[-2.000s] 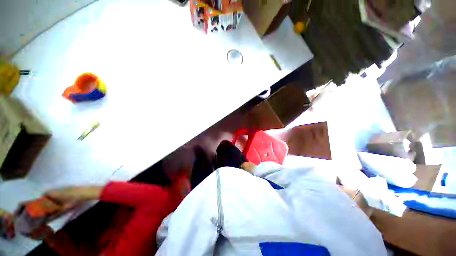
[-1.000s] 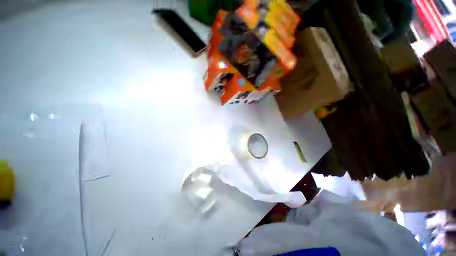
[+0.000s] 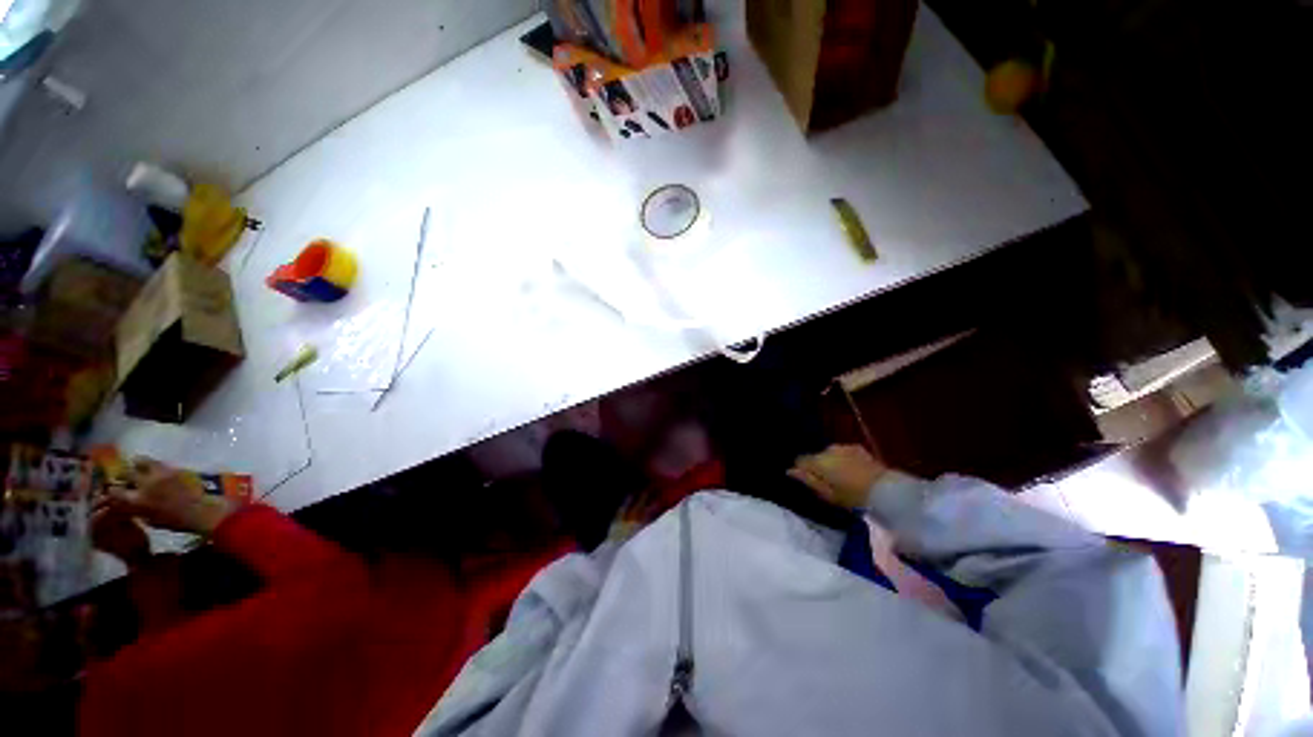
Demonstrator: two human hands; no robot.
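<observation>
My right hand point(image 3: 840, 472) is just below the table edge, over something dark; its fingers are curled and I cannot tell whether they hold anything. My left hand point(image 3: 631, 518) shows only as a small dim part beyond my grey sleeve; its fingers are unclear. On the white table point(image 3: 504, 288) in front of me lie a clear tape roll point(image 3: 670, 212) and a narrow yellow strip, perhaps a utility knife point(image 3: 854, 231). A curled white strip point(image 3: 745, 347) is at the table edge. Orange and white retail boxes point(image 3: 655, 94) stand at the back.
A brown carton point(image 3: 842, 65) stands beside the retail boxes. A tape dispenser point(image 3: 320, 271), thin strings point(image 3: 411, 295) and another carton point(image 3: 180, 338) are at left. A co-worker's red sleeve point(image 3: 288, 554) and hand are at lower left. An open carton point(image 3: 958, 410) is below the table.
The view has swung back and widened, so the co-worker and tape dispenser show again. My right hand has come into view. The retail boxes appear smaller and higher than one second ago.
</observation>
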